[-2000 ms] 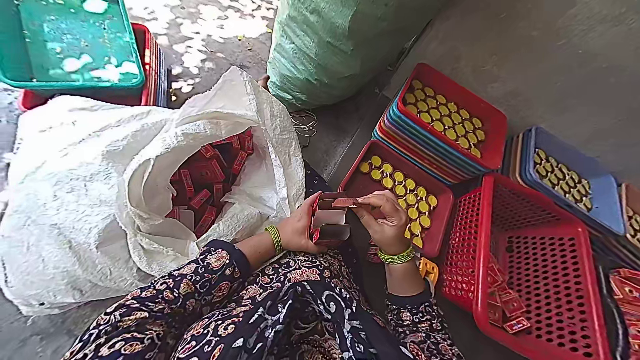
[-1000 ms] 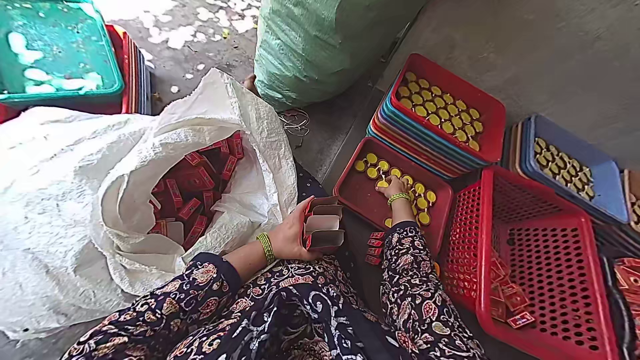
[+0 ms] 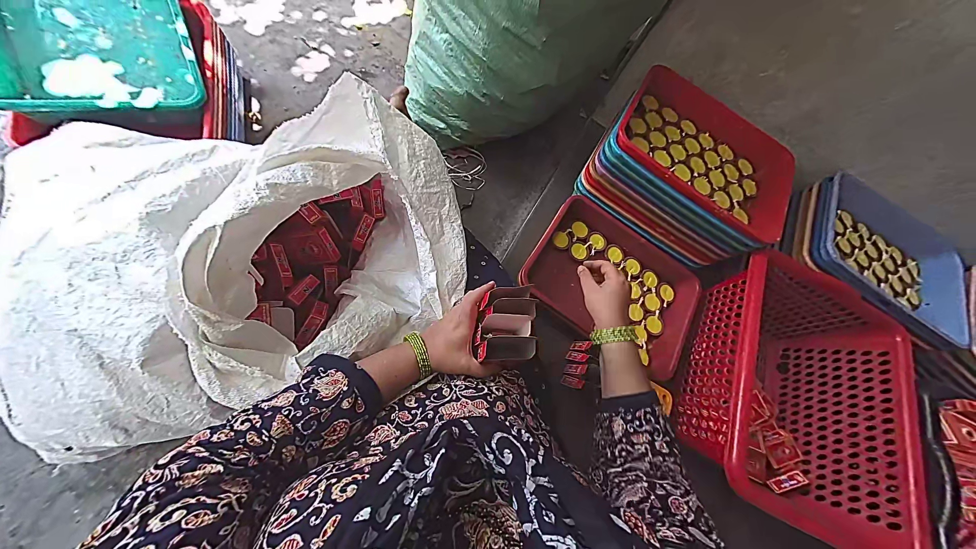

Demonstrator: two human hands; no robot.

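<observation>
My left hand (image 3: 460, 333) grips several small red cardboard boxes (image 3: 509, 326) side by side, their flaps standing up toward my right. Over the low red tray (image 3: 671, 358) is my right hand (image 3: 606, 293), its fingers bent close together beside yellow discs with short pale stems (image 3: 612, 254); whether it pinches one is hidden. Several small red boxes (image 3: 577, 364) lie in a row just below that tray, left of my right wrist. More red boxes (image 3: 305, 248) fill the mouth of a white woven sack (image 3: 114, 290) on my left.
A tray stack topped by a red tray (image 3: 778, 175) of discs stands behind the low tray. Farther right is a blue tray (image 3: 942, 282). A red perforated basket (image 3: 900, 412) holds some boxes. A green sack (image 3: 488, 69) and green tray (image 3: 137, 46) are behind.
My right hand has gone from the boxes in my left hand to the low tray, where it also was one second ago. My left hand still holds the boxes.
</observation>
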